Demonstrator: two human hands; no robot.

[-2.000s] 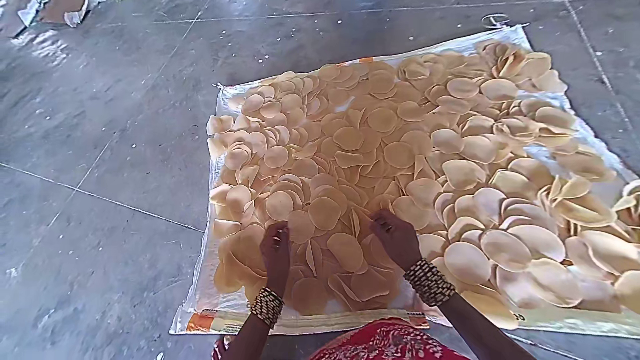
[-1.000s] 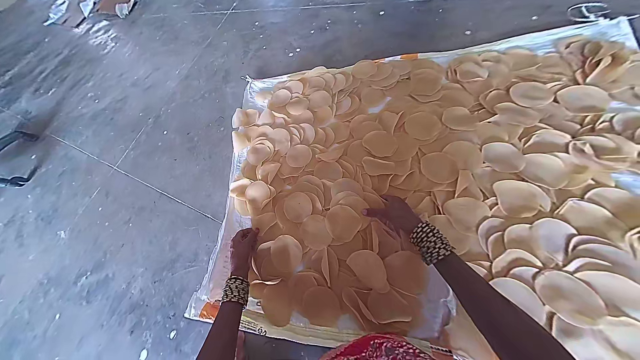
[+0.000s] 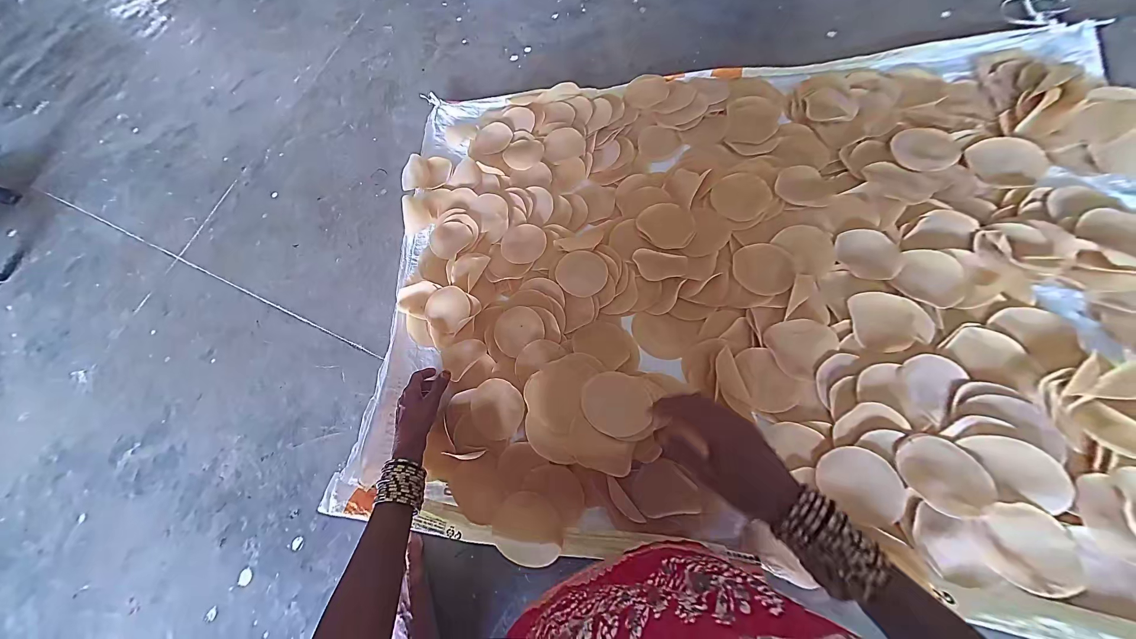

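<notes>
Thin round tan discs (image 3: 741, 197), which look like papads, lie heaped and overlapping over a white woven plastic sheet (image 3: 377, 444). At the sheet's left edge, my left hand (image 3: 422, 410) touches or is close to the rim of the heap, its fingers near together; whether it grips a disc cannot be told. My right hand (image 3: 710, 448), somewhat blurred, has its fingertips at the edge of an overlapping bunch of discs (image 3: 590, 408) low in the heap. The bunch looks held at that edge. Both wrists wear beaded bangles.
Grey concrete floor (image 3: 204, 373) with pale joint lines extends left of the sheet and beyond its far edge. A tied cord (image 3: 1034, 12) is at the far right corner. Dark objects (image 3: 9, 195) show at the left frame edge. Red patterned cloth (image 3: 674, 595) covers my lap.
My left hand has gone from the heap's near middle to its left edge. The right hand now meets a bunch of discs spread flatter than before. The view has shifted left.
</notes>
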